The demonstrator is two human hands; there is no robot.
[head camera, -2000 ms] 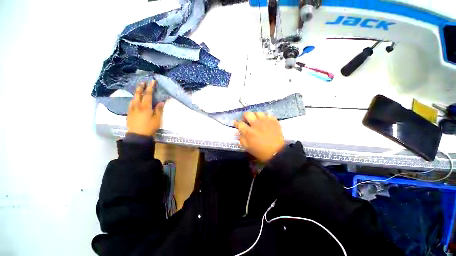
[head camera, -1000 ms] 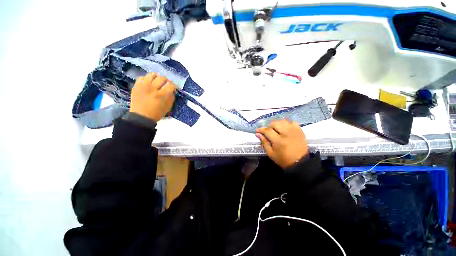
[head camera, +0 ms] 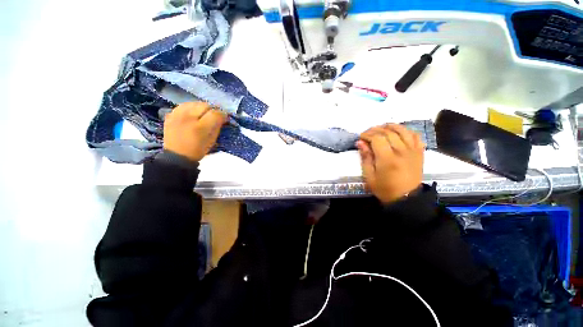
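Observation:
A long denim strip [head camera: 326, 138], pale grey-blue with dark edges, runs twisted across the table between my hands. My left hand [head camera: 192, 131] is closed on its left part at the front of the tangled strip pile [head camera: 144, 86]; the fingertips are partly hidden. My right hand [head camera: 393, 159] is closed on the strip near its right end, which shows beyond my fingers beside the phone. The strip lies in front of the needle area [head camera: 323, 70] of the white sewing machine [head camera: 473, 38], clear of it.
A screwdriver [head camera: 413, 73] and red and blue snips [head camera: 364, 91] lie on the machine bed. A black phone [head camera: 482, 145], a yellow item [head camera: 505, 121] and dark small items [head camera: 543, 126] are at the right. A blue crate [head camera: 569, 246] with denim stands below right.
My right hand has moved right along the strip towards the phone. My left hand has closed on the strip at the pile. The camera view has shifted right.

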